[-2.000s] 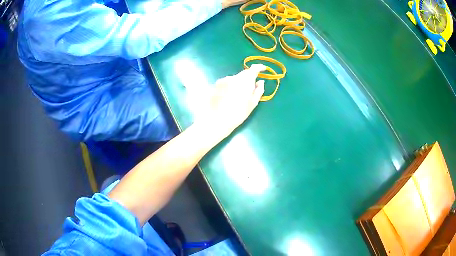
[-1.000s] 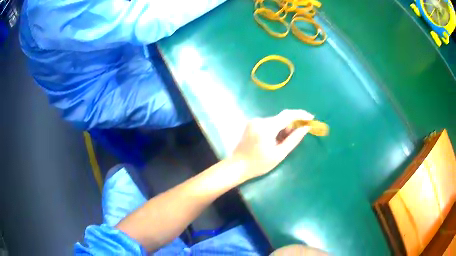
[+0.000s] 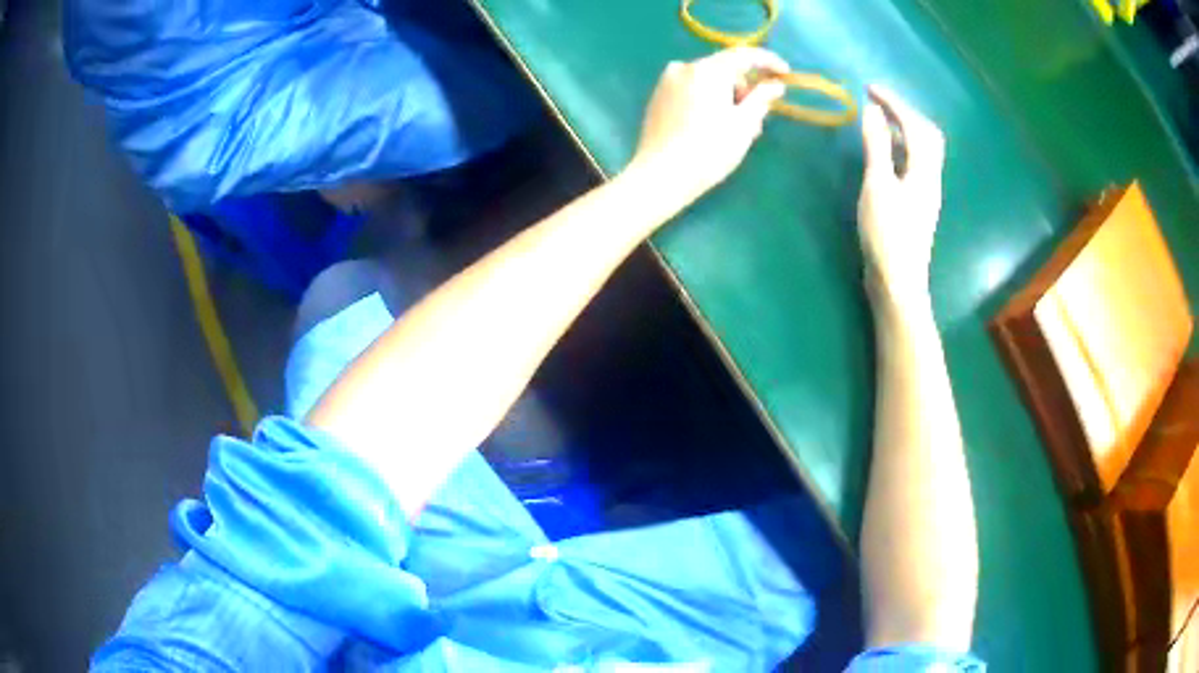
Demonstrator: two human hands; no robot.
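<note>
My left hand pinches a yellow-tan rubber band between thumb and fingertips, above the green bench. The band hangs out to the right as a narrow loop. My right hand is raised just right of the band, thumb and fingers apart, and seems not to touch it. Another rubber band lies at the top edge, partly cut off. A stack of orange-tan covers sits at the right, with a second stack beside it, cut off by the edge.
The green bench has its edge running diagonally down to the right. A person in a blue smock sits at the upper left. A yellow floor line shows at the left. A yellow object is cut off at top right.
My right hand has come in from below and reached up beside the band. My left hand still holds the band. The view has shifted, so bench items appear higher and the band pile is out of view.
</note>
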